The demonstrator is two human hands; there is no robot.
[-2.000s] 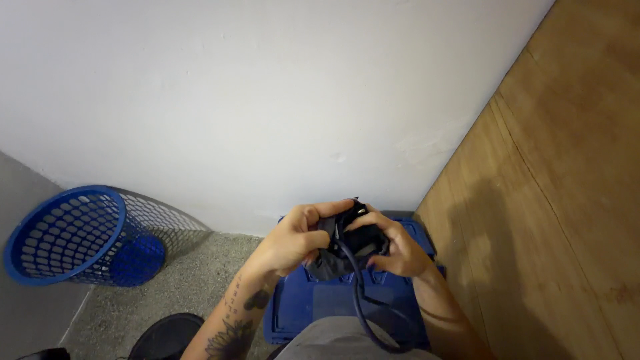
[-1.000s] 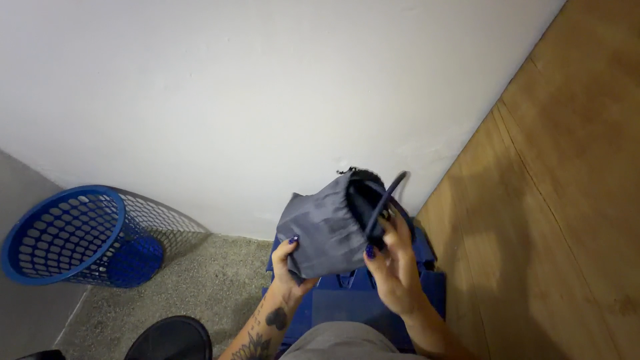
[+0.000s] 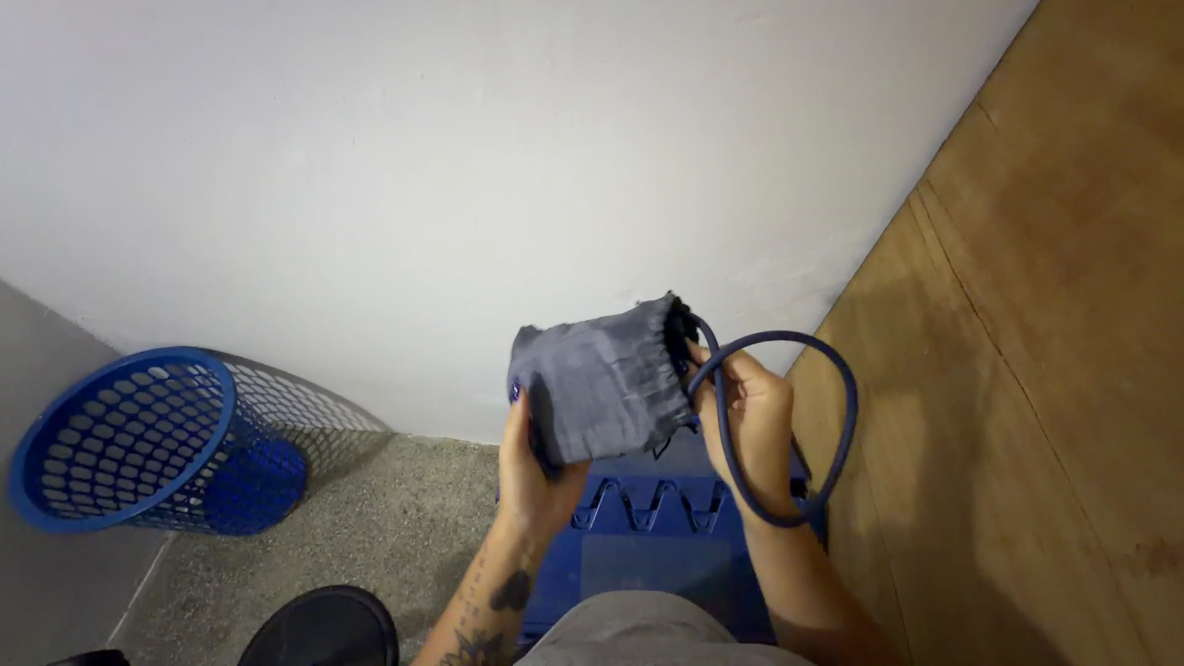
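Note:
A grey fabric pouch with a gathered, frayed mouth lies on its side in the air, its opening facing right. My left hand grips the pouch's closed end from below, thumb on the front. At the mouth is my right hand, its fingertips partly hidden at the opening and behind a dark blue cord. The cord comes out of the mouth and hangs in a large loop over my right wrist. What lies inside the pouch cannot be seen.
Below my hands is a blue plastic bin lid. A blue mesh basket stands at the left by the white wall. A round black object is on the speckled floor, and a wooden panel runs along the right.
The pouch, bunched between both hands at first, is now stretched out sideways with its mouth to the right. The cord now loops out over my right wrist.

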